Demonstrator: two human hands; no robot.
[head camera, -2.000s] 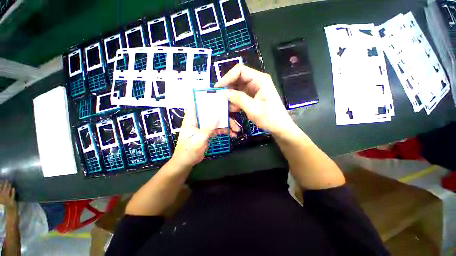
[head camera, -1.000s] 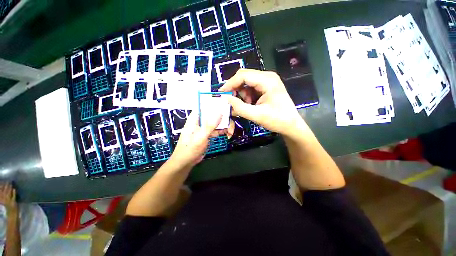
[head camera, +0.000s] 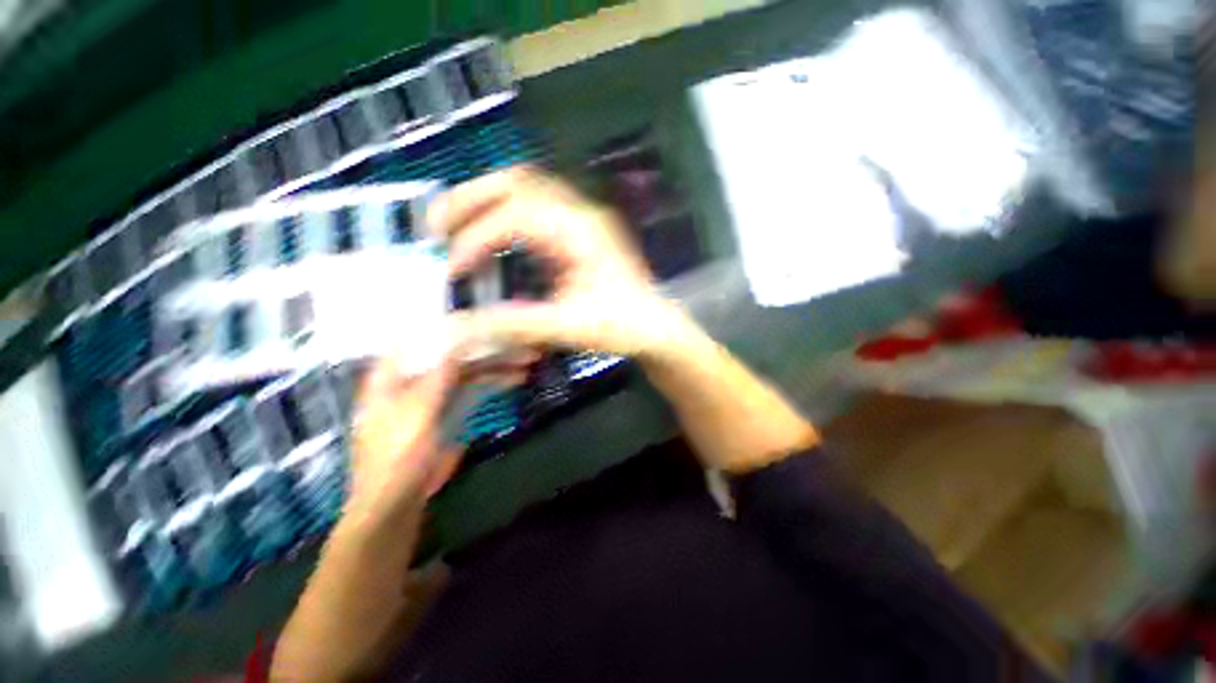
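The view is strongly blurred. My left hand is closed at the lower edge of a small white-faced piece, the phone front housing, over the tray. Its outline merges with the white adhesive sheet behind it. My right hand is at the right of the piece, fingers curled, thumb and forefinger apart; whether it grips anything is unclear. The sheet lies across the black housing tray, which holds rows of teal-edged housings.
A white sheet stack is left of the tray. A dark phone-sized item lies right of it, then overlapping loose white sheets. Beyond the bench's front edge are a brown cardboard box, red stool parts and part of a person.
The whole view has shifted and tilted, with bench items now further left in it. My right thumb and forefinger have spread apart. The housing remains at my left hand.
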